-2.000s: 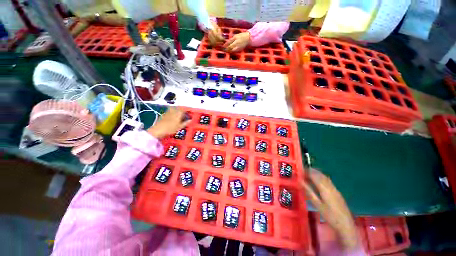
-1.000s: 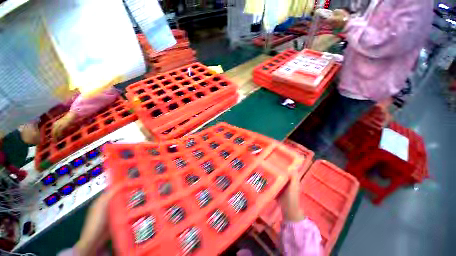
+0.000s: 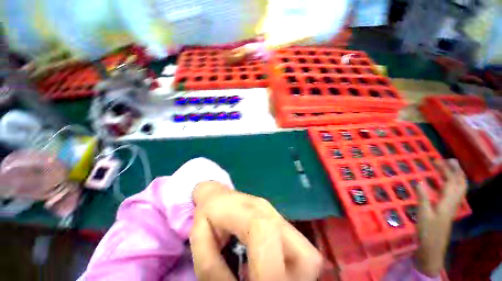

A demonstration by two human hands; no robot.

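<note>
The orange-red compartment tray [image 3: 367, 221] lies at the right of the green bench, tilted, with smartwatch units [image 3: 359, 196] in most pockets and a bare pocket at its near left corner. My right hand [image 3: 440, 211] is over the tray's right part, fingers apart, with nothing visible held. My left hand [image 3: 250, 230] is large in the near middle, left of the tray, fingers curled around a small dark thing with white marks, seemingly a smartwatch unit [image 3: 238, 253], mostly hidden by the fingers. The picture is blurred.
A white test board [image 3: 253, 122] with two rows of blue-red lit watches lies behind. Stacked trays [image 3: 336, 112] stand behind the tray, more at far right. A marker pen [image 3: 300, 169] lies left of the tray. Cables, a small white tester [image 3: 103, 172] and a pink fan [image 3: 33, 173] are at left.
The tray, held in both hands before, now rests at the right of the bench. My left hand has left it and come to the near middle. The view has swung back left.
</note>
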